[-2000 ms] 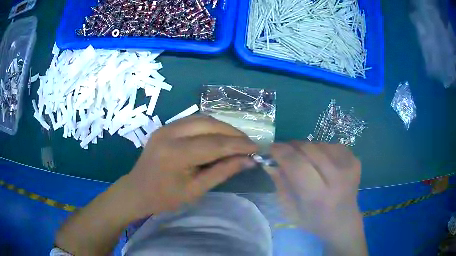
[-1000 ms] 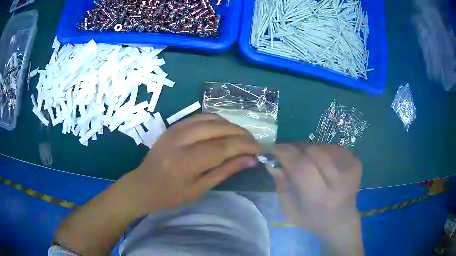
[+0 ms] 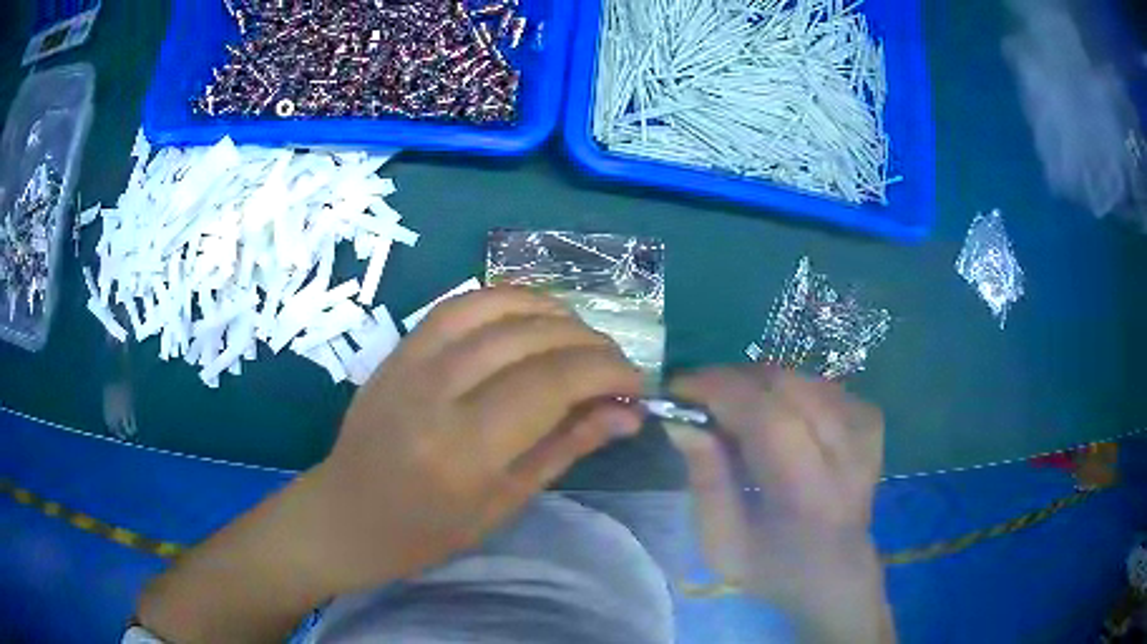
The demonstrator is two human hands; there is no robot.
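Note:
My left hand [image 3: 484, 415] and my right hand [image 3: 786, 466] meet low in the middle of the head view, in front of the white pad [image 3: 635, 330]. Between their fingertips is a small shiny silvery and white piece [image 3: 669, 410], with a dark end at my right fingers. My left thumb and fingertips pinch its left end. My right thumb and fingers hold its right end. The piece is too small and blurred to tell its exact parts. The near part of the pad is hidden behind my left hand; crinkled film covers its far part.
White strips [image 3: 239, 258] lie piled at left. Blue trays hold small metal sleeves [image 3: 365, 63] and thin pale rods [image 3: 742, 94]. Wire pieces [image 3: 824, 325] and a small clear bag [image 3: 990, 267] lie right. A clear box [image 3: 38, 208] stands far left, larger clear bags [image 3: 1082, 113] far right.
The view has shifted slightly, so trays and piles sit a little lower and further left. The small piece now shows more between my fingertips. Both hands still hold it.

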